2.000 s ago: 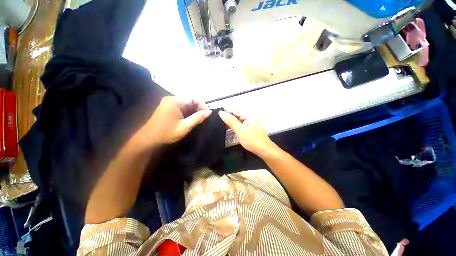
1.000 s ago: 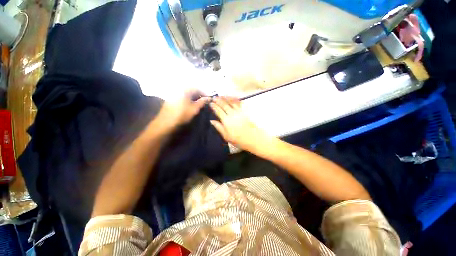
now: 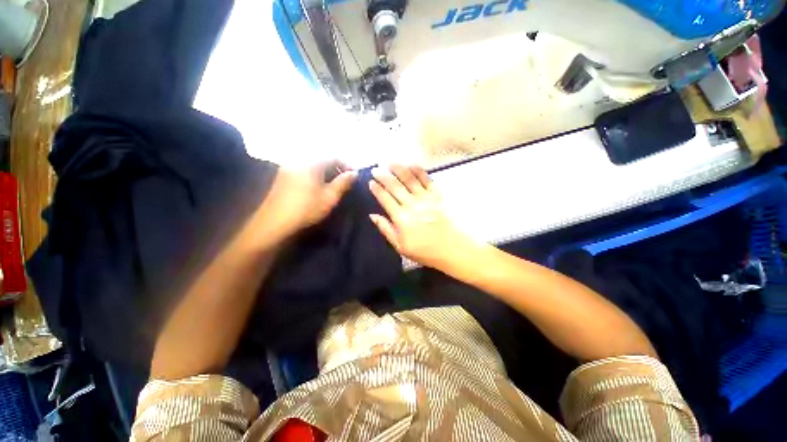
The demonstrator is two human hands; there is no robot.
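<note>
A dark, limp garment piece (image 3: 345, 250) lies over the front edge of the white machine bed and hangs towards my lap. My left hand (image 3: 306, 194) grips its upper edge between thumb and fingers. My right hand (image 3: 418, 216) lies on the cloth just right of it, fingers spread and fingertips at the seam edge (image 3: 366, 173). The white and blue sewing machine (image 3: 483, 69) marked JACK stands beyond my hands. The needle area is washed out by glare.
A black phone-like rectangle (image 3: 645, 127) lies on the machine's front right. A dark cloth heap (image 3: 129, 198) spreads at left beside a taped wooden table (image 3: 39, 112) with a red box (image 3: 10, 237). A blue crate (image 3: 759, 345) holds dark cloth at right.
My right hand has gone from pinching the edge to lying with fingers spread on the cloth. My left hand still grips the edge, slightly further left. The camera view has shifted a little.
</note>
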